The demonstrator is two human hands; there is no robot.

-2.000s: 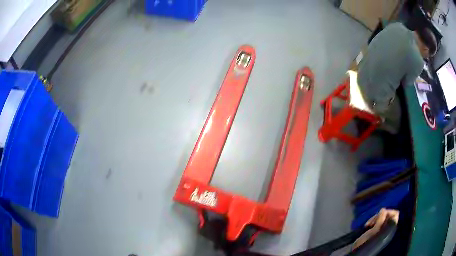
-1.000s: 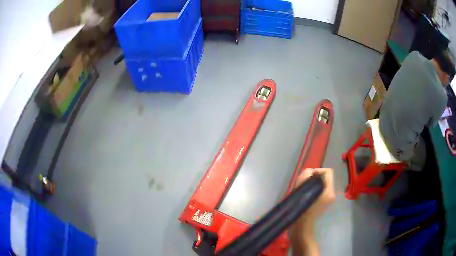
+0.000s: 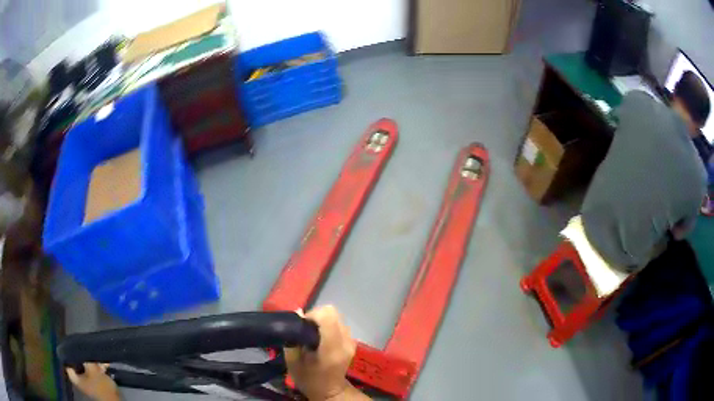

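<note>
The red hand pallet truck (image 3: 438, 254) stands on the grey floor, its two bare forks pointing away from me. Its black loop handle (image 3: 188, 333) rises close in front of me at the lower left. My right hand (image 3: 322, 352) is closed around the right end of the loop. My left hand (image 3: 94, 380) is at the left end with its fingers around the grip, partly hidden behind it and cut off by the bottom edge. Nothing lies on the forks.
Stacked deep blue totes (image 3: 145, 258) stand left of the forks, brown cardboard inside the upper one. A shallow blue tote (image 3: 291, 98) sits by the wall. A door (image 3: 462, 27) is ahead. A person (image 3: 646, 184) sits on a red stool (image 3: 567, 290) at right; an open carton (image 3: 542, 157) is under the bench.
The view has swung, bringing the stacked totes and door nearer. The handle has moved to the lower left with my right hand on it. My left hand has come into view on the grip.
</note>
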